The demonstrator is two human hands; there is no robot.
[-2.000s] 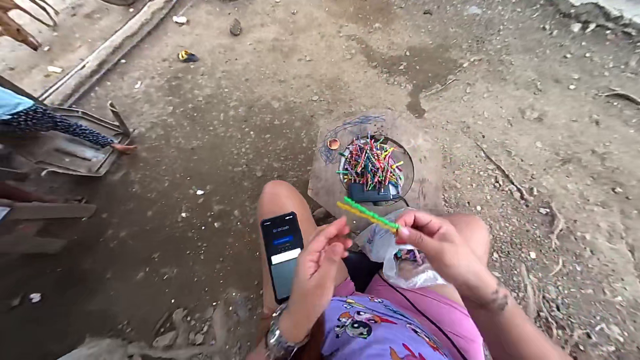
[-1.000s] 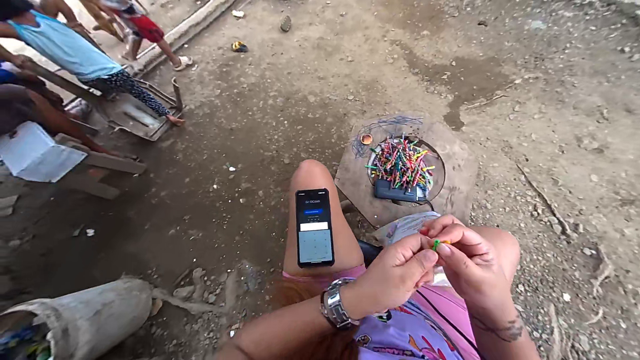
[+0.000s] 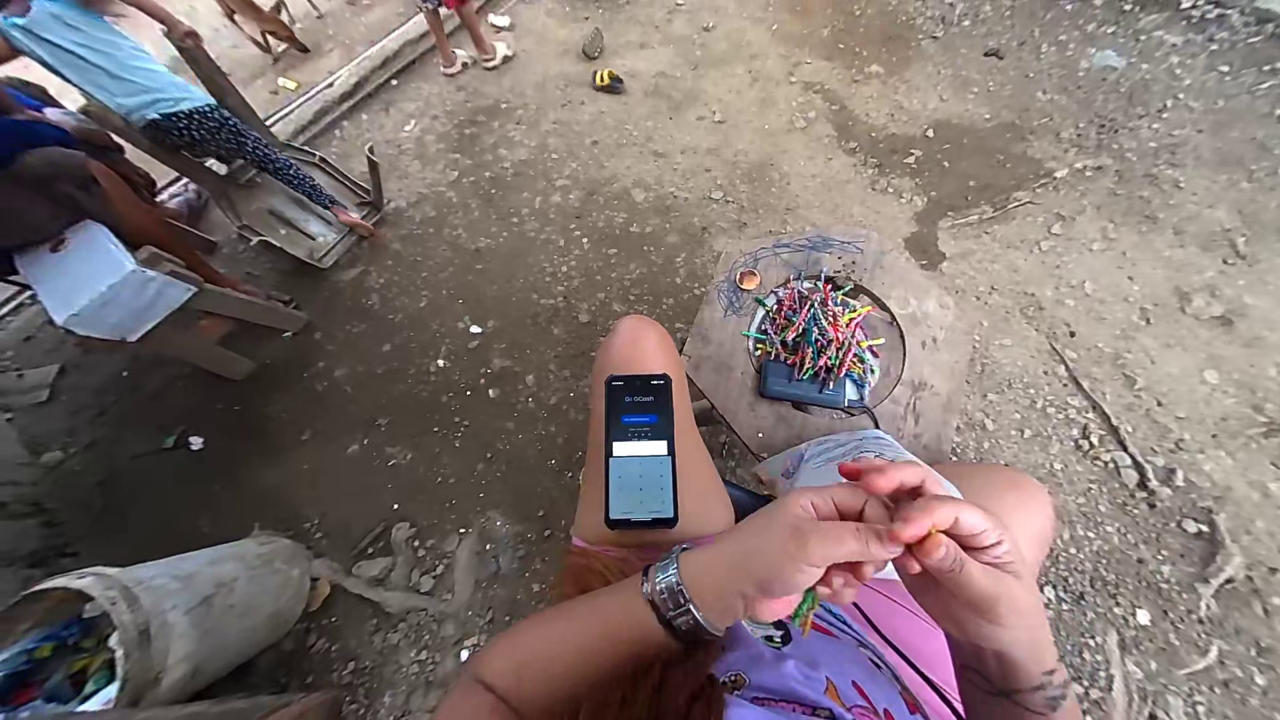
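Note:
My left hand (image 3: 825, 545), with a metal wristwatch (image 3: 680, 595), and my right hand (image 3: 950, 545) meet above my lap, fingertips pinched together. Between them they hold a thin twisted green and yellow strand (image 3: 806, 610); its green part hangs below my left hand, and a yellow bit shows at my right fingertips. Most of it is hidden by the fingers. A smartphone (image 3: 642, 490) with a lit screen lies on my left thigh. Just beyond my hands, a pile of multicoloured twisted strands (image 3: 820, 325) fills a round hollow in a board, beside a black power bank (image 3: 802, 384).
The wooden board (image 3: 925, 350) also bears dark thin wires (image 3: 800, 250) and a small round brown thing (image 3: 748, 279). A tipped bucket (image 3: 215, 610) with colourful scraps lies at lower left. Other people sit and stand near wooden benches (image 3: 225, 310) at upper left. A plastic bag (image 3: 830, 455) lies by my hands.
Two seconds ago the green and yellow strand stretched visibly from my right hand, with my left hand apart. Now both hands are together around it. The view has swung left.

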